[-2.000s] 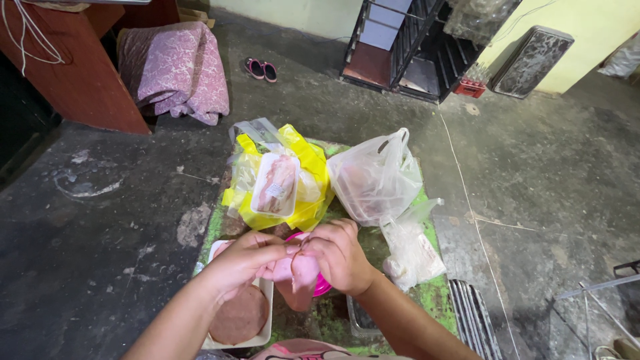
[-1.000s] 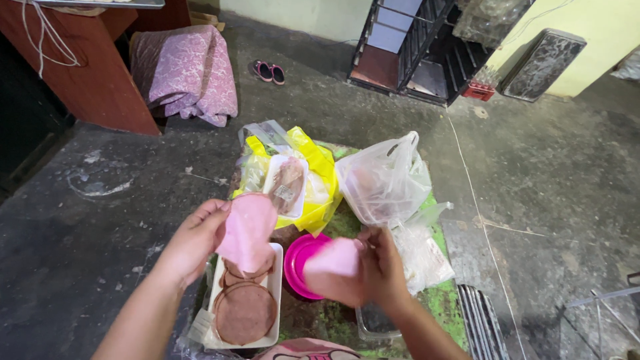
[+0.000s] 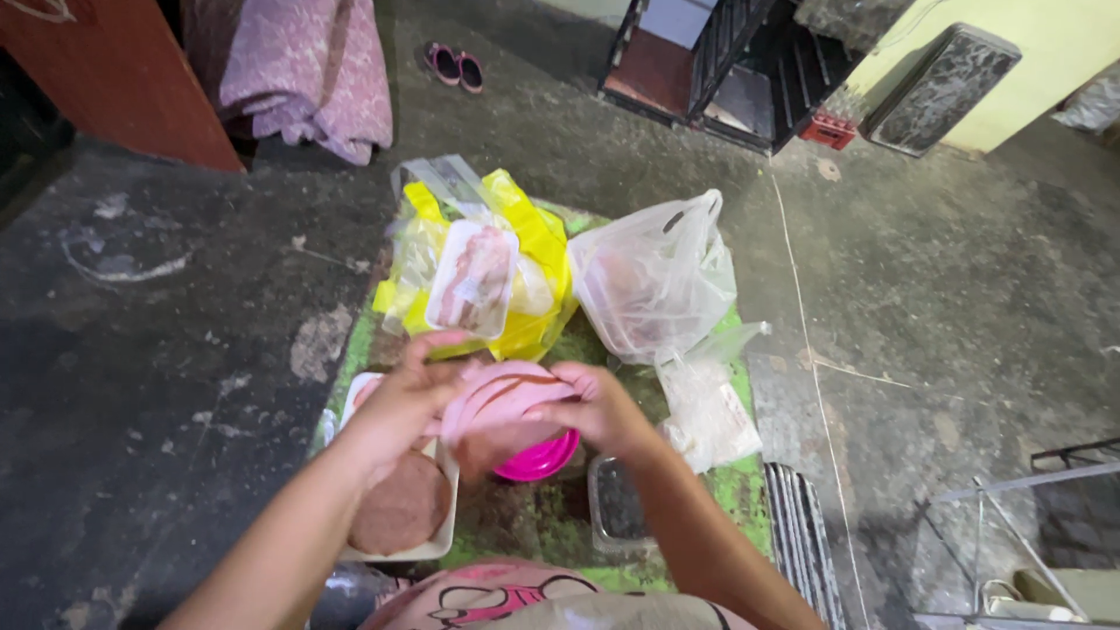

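Note:
Several round pink slices of sliced meat (image 3: 503,402) are held in a stack between my left hand (image 3: 407,402) and my right hand (image 3: 595,407). Beneath them, a bright pink plastic bowl (image 3: 542,459) shows only partly. Partly under my left arm lies a white foam tray (image 3: 442,534) with round brown patties (image 3: 402,503). Beyond my hands, another white tray of wrapped meat (image 3: 472,276) rests on a yellow plastic bag (image 3: 534,219). Right of it stand a white plastic bag (image 3: 656,276) and a smaller clear bag with pale contents (image 3: 713,411).
All this sits on a worn green table (image 3: 752,503). A clear plastic container (image 3: 619,499) is beside my right forearm. Farther off are a black rack (image 3: 700,79), a red crate (image 3: 828,129), a pair of shoes (image 3: 455,67), a draped pink cloth (image 3: 306,79) and a metal frame (image 3: 1006,499).
One second ago my hands were apart, each with pink meat. They have come together over the bowl, and both now hold the slices as one stack.

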